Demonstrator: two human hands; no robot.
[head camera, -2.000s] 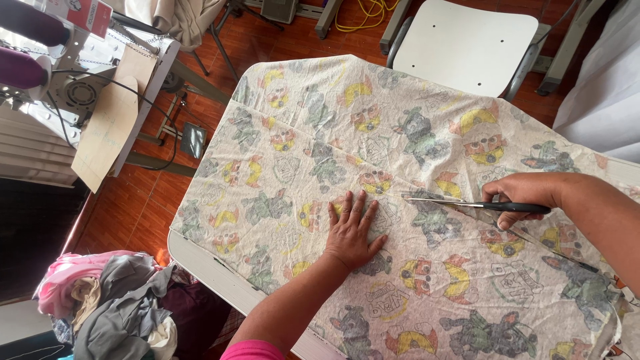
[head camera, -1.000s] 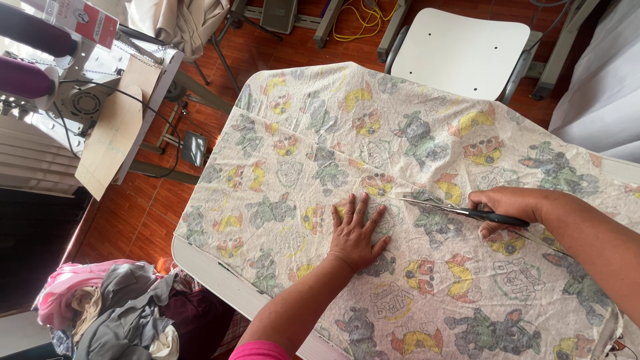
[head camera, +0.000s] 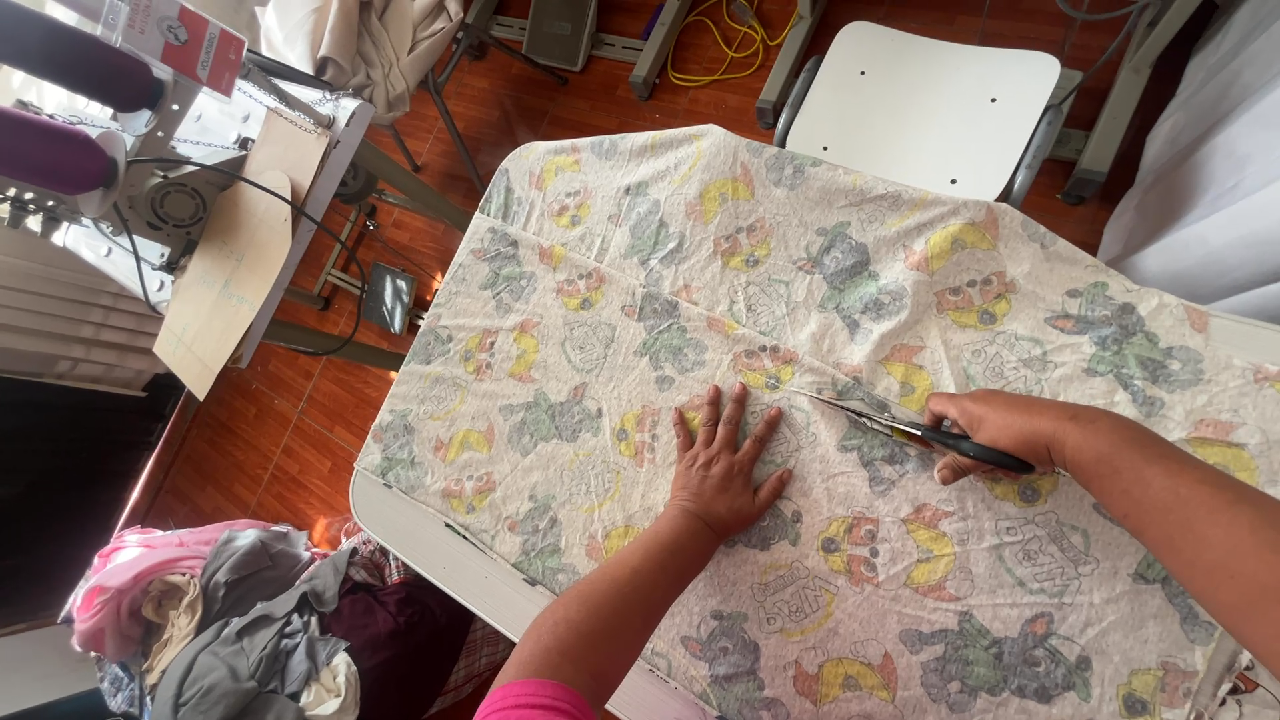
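A cartoon-printed fabric (head camera: 560, 420) lies spread over a white table (head camera: 430, 540), with a crease or cut line running diagonally across it. My left hand (head camera: 728, 465) rests flat on the cloth, fingers spread, holding nothing. To its right, my right hand (head camera: 985, 435) grips the black handles of a pair of scissors (head camera: 880, 418). The blades point left, slightly parted along the line in the fabric, and their tips are just beyond my left fingertips. Part of the handles is hidden by my right hand.
A white chair (head camera: 920, 110) stands at the table's far side. On the left are a sewing machine (head camera: 175, 200) with purple thread cones (head camera: 50, 150) and a wooden board (head camera: 230, 270). A clothes pile (head camera: 250, 620) sits at lower left. A yellow cable (head camera: 725, 50) lies on the floor.
Both hands keep nearly the same places on the cloth. The scissor blades have parted from how they looked two seconds ago.
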